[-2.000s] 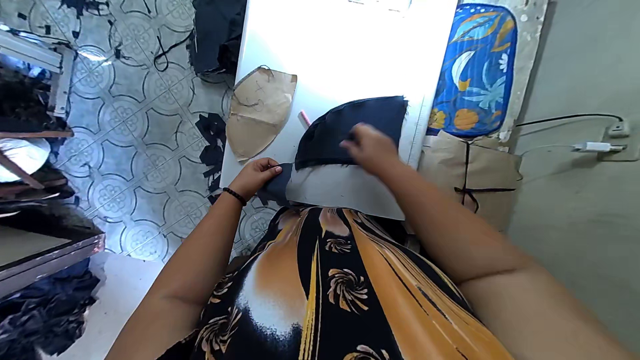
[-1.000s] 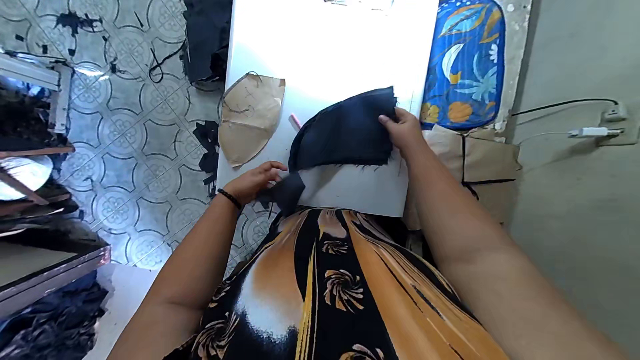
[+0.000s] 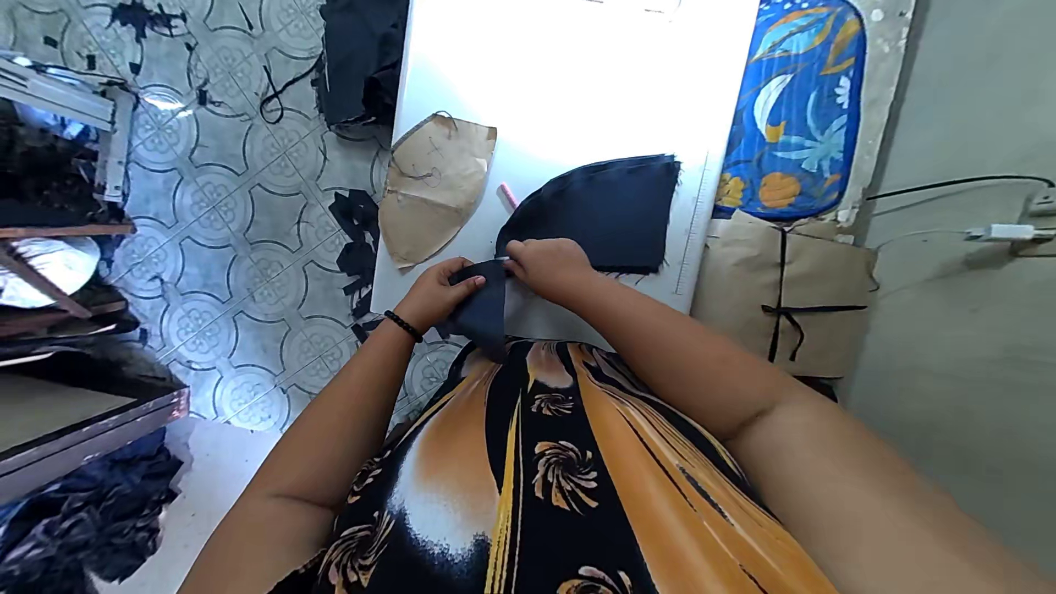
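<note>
My left hand (image 3: 445,290) grips a small piece of dark cloth (image 3: 485,307) between thumb and fingers at the near left edge of the white table (image 3: 544,99). At that piece's top right corner, my right hand (image 3: 546,262) has its fingertips closed on a small pale item, too little visible to name. Just beyond my right hand lies a curved stack of dark navy cloth (image 3: 606,210) with frayed edges. A brown paper pattern piece (image 3: 437,186) lies flat left of it, and a pink stick (image 3: 508,195) lies between them.
Dark cloth (image 3: 359,62) hangs at the table's left edge, above a tiled floor (image 3: 223,206) with scraps. On the right are a blue patterned item (image 3: 796,107), a brown paper bundle (image 3: 742,272) tied with black cord, and a white plug (image 3: 1002,233) by the wall.
My right hand has left the right end of the navy stack and moved left to the small dark piece. My left hand still holds that piece, now raised and turned.
</note>
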